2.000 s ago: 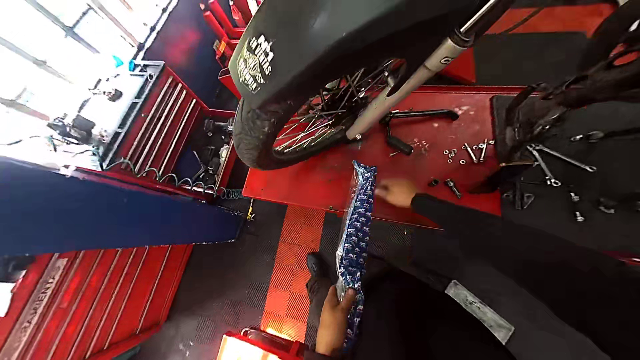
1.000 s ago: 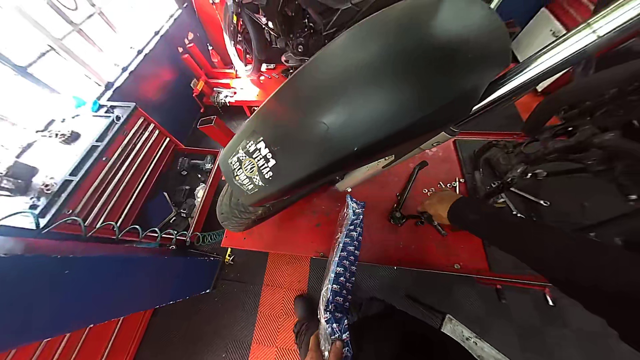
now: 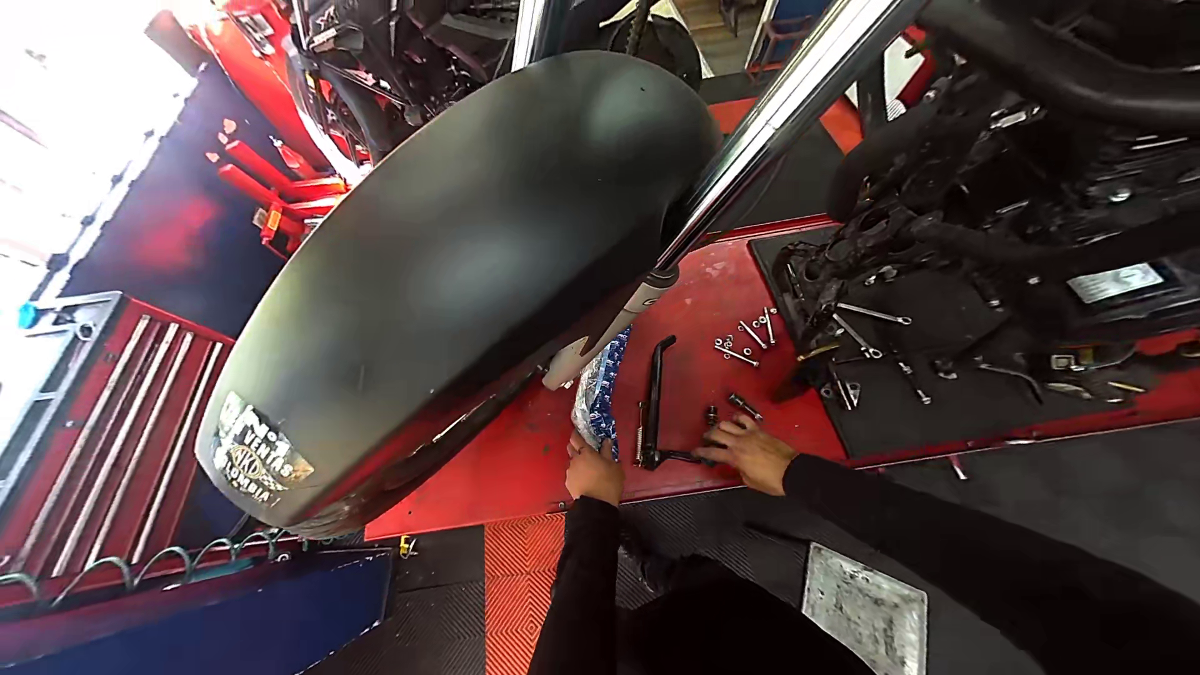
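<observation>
My left hand (image 3: 594,471) grips the near end of a long blue-and-white patterned package (image 3: 603,389), which lies on the red lift platform (image 3: 506,469) and runs partly behind the fork leg. My right hand (image 3: 750,453) touches the foot end of a black metal kickstand (image 3: 655,403), or a similar lever, with its fingers spread; whether it grips the part is unclear. Beyond those fingers are a socket (image 3: 712,415) and a short cylindrical metal piece (image 3: 745,406). Several bolts and nuts (image 3: 741,347) lie farther up the platform.
A motorcycle's black front fender (image 3: 469,253) and chrome fork tube (image 3: 759,131) overhang the platform. On the right, wrenches (image 3: 855,336) lie on a black mat (image 3: 881,412) beside the engine. A red tool cabinet (image 3: 122,422) stands left; a metal plate (image 3: 864,609) is on the floor.
My left hand has brought the package from beside the platform onto it. Two seconds ago my right hand was near the package's upper end; now it is at the black lever. The view has shifted.
</observation>
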